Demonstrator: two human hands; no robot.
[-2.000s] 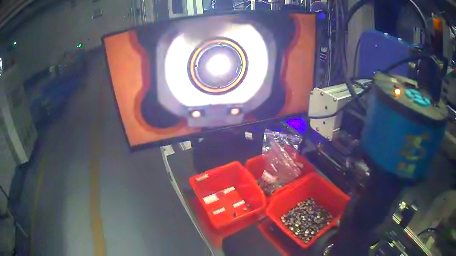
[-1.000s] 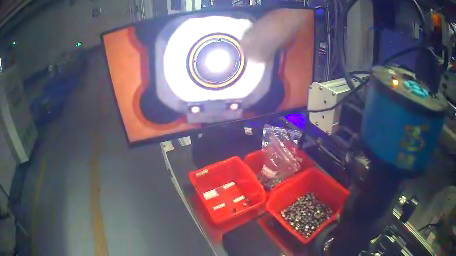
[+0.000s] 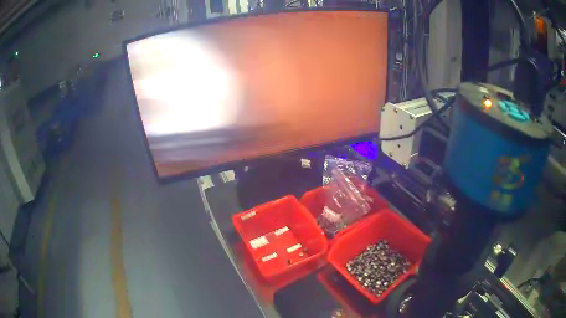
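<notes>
The monitor (image 3: 260,93) shows a blurred orange picture with a white glare at its left and no clear ring. The blue video microscope (image 3: 496,155) stands at the right on its black stand (image 3: 450,261), with an orange light on its top. What lies under the microscope is hidden or below the picture. Neither of my hands can be made out. A small pale blurred spot shows at the bottom edge, and I cannot tell what it is.
One red bin (image 3: 282,264) holds white labels and small bits. Another red bin (image 3: 381,295) holds many small metal parts. A clear plastic bag (image 3: 347,195) lies in the rear red bin. A white metal block (image 3: 400,133) and cables stand behind the microscope.
The bright ring image on the monitor has given way to a blurred orange picture with glare at the left. A blurred shape crossed its upper right one second ago and is gone.
</notes>
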